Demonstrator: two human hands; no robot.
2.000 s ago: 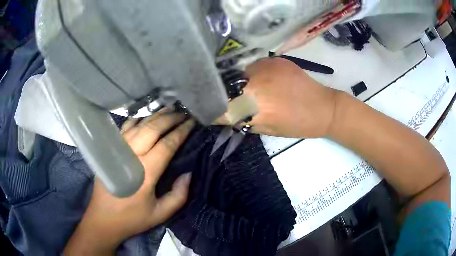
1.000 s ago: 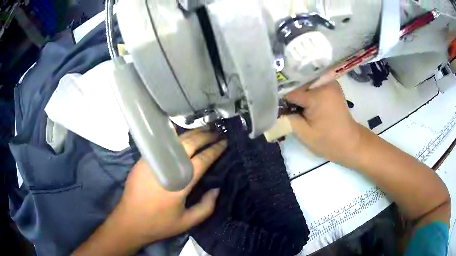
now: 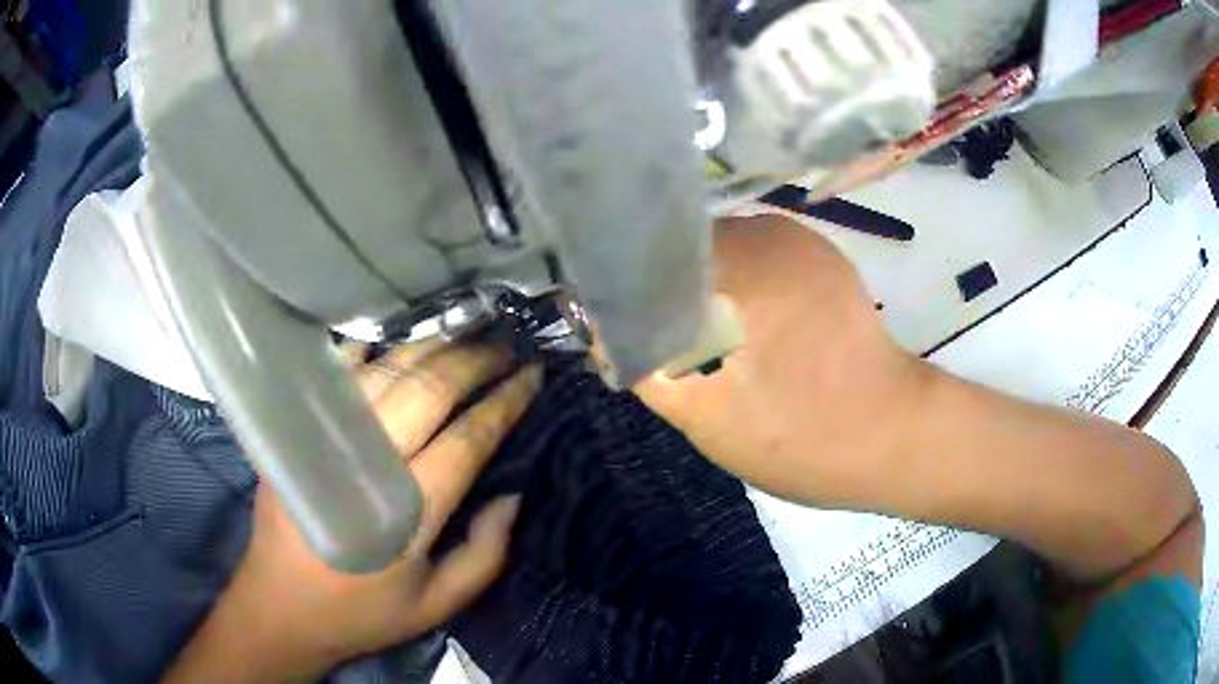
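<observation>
The dark navy gathered waistband (image 3: 628,535) lies under the off-white sewing machine head (image 3: 575,160). The grey-blue garment body (image 3: 107,494) is heaped at the left. My left hand (image 3: 401,535) rests on the cloth, fingertips near the presser foot (image 3: 468,314), thumb spread. The thick grey bar (image 3: 301,414) covers part of it. My right hand (image 3: 802,368) is right of the needle area, its fingers mostly hidden behind the machine head. Small silver blades of the thread snips (image 3: 559,337) point out from it toward the presser foot, over the band.
A white cloth flap (image 3: 100,287) lies at the left. A long dark strip (image 3: 856,217) and a small dark square scrap (image 3: 977,279) lie on the white bed. Dark looped handles (image 3: 987,147) lie by the machine base. Printed ruler markings (image 3: 889,561) run along the table front.
My view has shifted. Against one second ago, my right hand has moved in toward the needle area and the snip blades show there. My left hand stays on the band.
</observation>
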